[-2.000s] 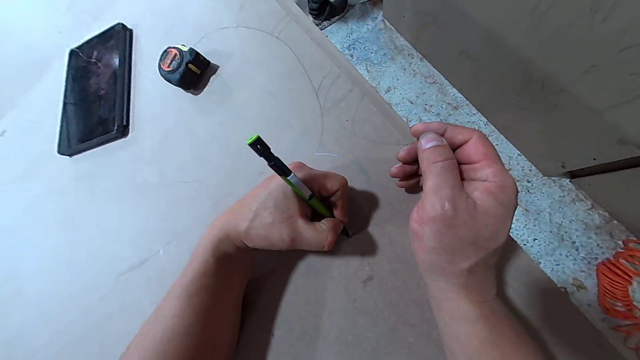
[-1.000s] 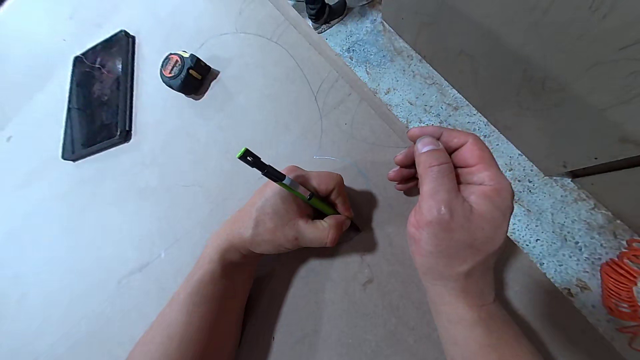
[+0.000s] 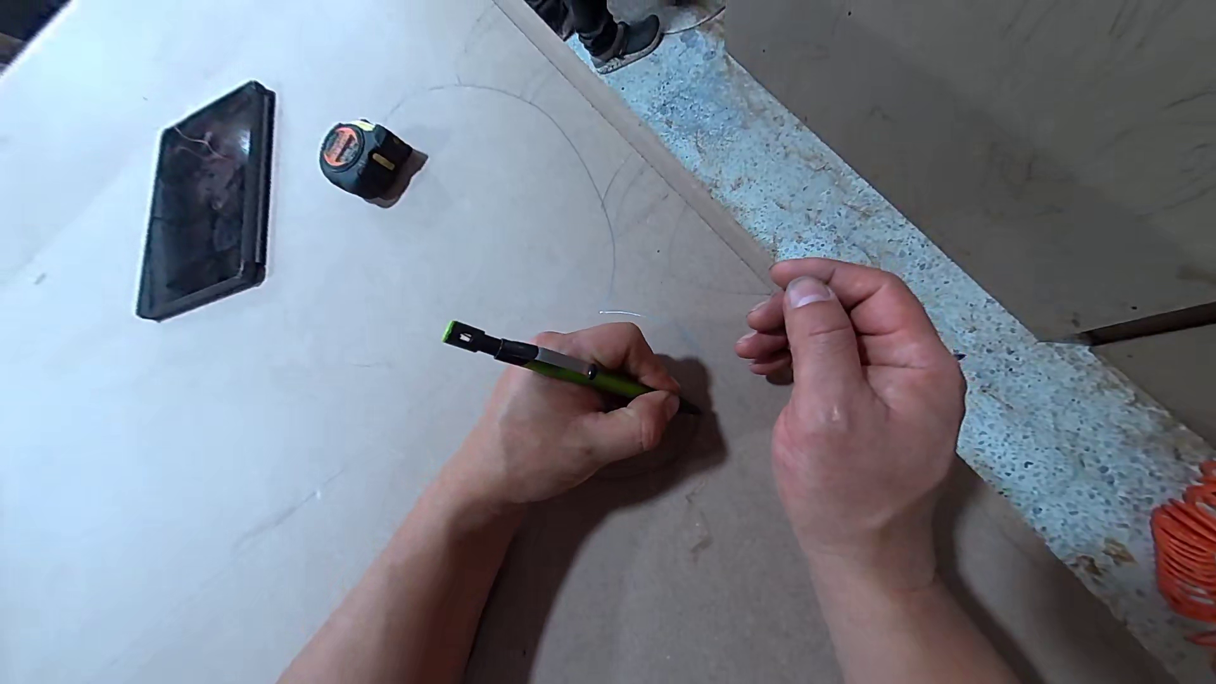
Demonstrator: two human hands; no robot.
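Observation:
My left hand (image 3: 589, 408) grips a green and black marking pencil (image 3: 570, 369), its dark tip down at the surface of a large flat board (image 3: 380, 494). Thin curved pencil lines run over the board above that hand. My right hand (image 3: 855, 408) hovers by the board's right edge, thumb against the curled forefinger; whether something small is pinched between them cannot be seen. A tape measure (image 3: 366, 160) stands on the board at the upper left, and left of it lies a dark tablet or phone in a black case (image 3: 207, 201).
Past the board's right edge (image 3: 655, 142) is a speckled floor (image 3: 817, 228). Another large board (image 3: 950, 123) lies beyond it. An orange coiled hose (image 3: 1187, 551) is at the lower right. A person's shoe (image 3: 629, 43) shows at the top.
The pencil has tilted lower, its back end swinging down and left, while its tip has moved slightly right. The right hand keeps nearly the same pose.

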